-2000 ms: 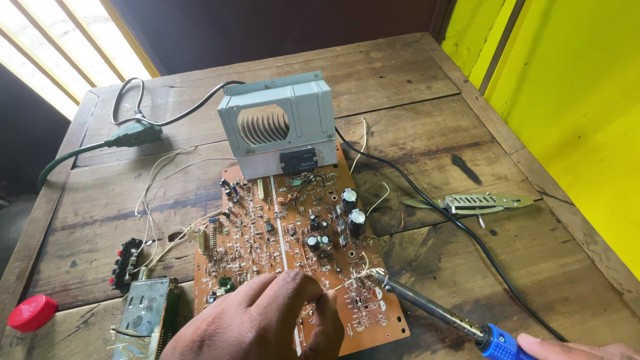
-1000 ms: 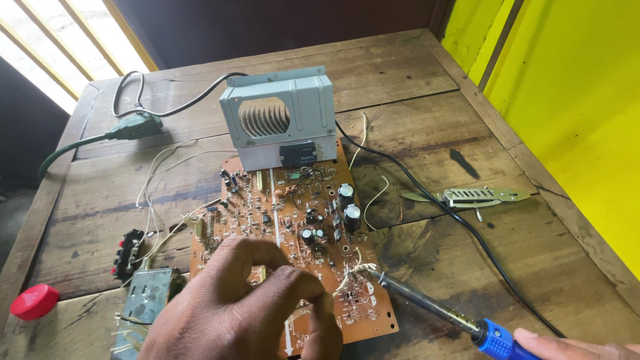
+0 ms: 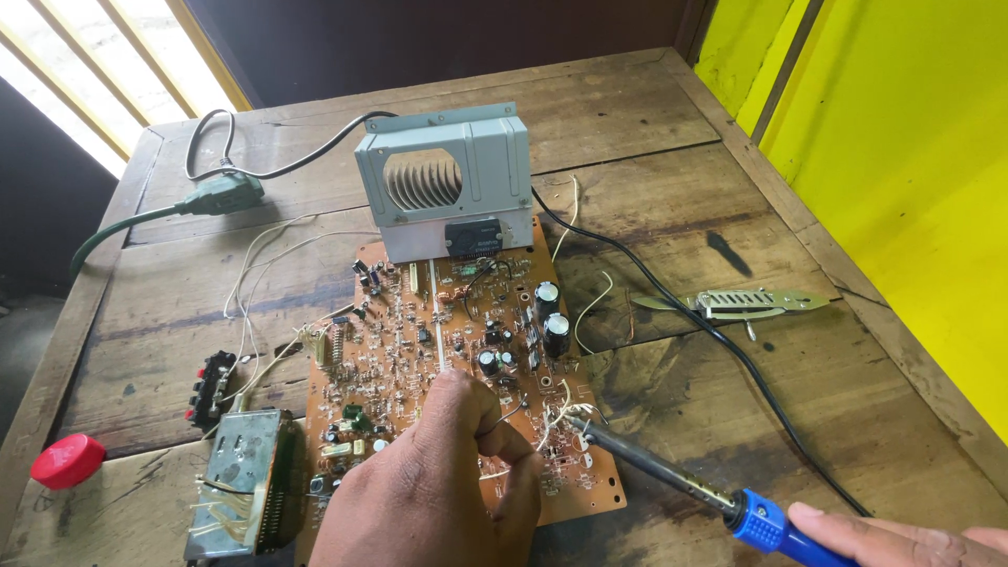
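Observation:
A brown printed circuit board (image 3: 394, 323) packed with components lies on the wooden table, a metal heatsink housing (image 3: 445, 169) standing at its far edge. Over the board's near part is my left hand (image 3: 433, 472), fingers curled, with a thin dark lead (image 3: 513, 408) at its fingertips; the pinch is partly hidden. My right hand (image 3: 882, 535), at the bottom right, holds the blue handle of a soldering iron (image 3: 669, 468). The iron's tip meets a bundle of white wires (image 3: 579, 409) at the board's right side. Two large capacitors (image 3: 556, 335) stand beyond the wires.
A metal tuner module (image 3: 240, 480) and a black terminal block (image 3: 211, 390) lie left of the board, near a red cap (image 3: 68, 461). A black cable (image 3: 756, 370) crosses a folding multi-tool (image 3: 748, 304) at the right. A green plug connector (image 3: 224, 194) is at the far left.
My left hand has shifted over the board, its fingertips now at a dark lead. The soldering iron stays at the white wires.

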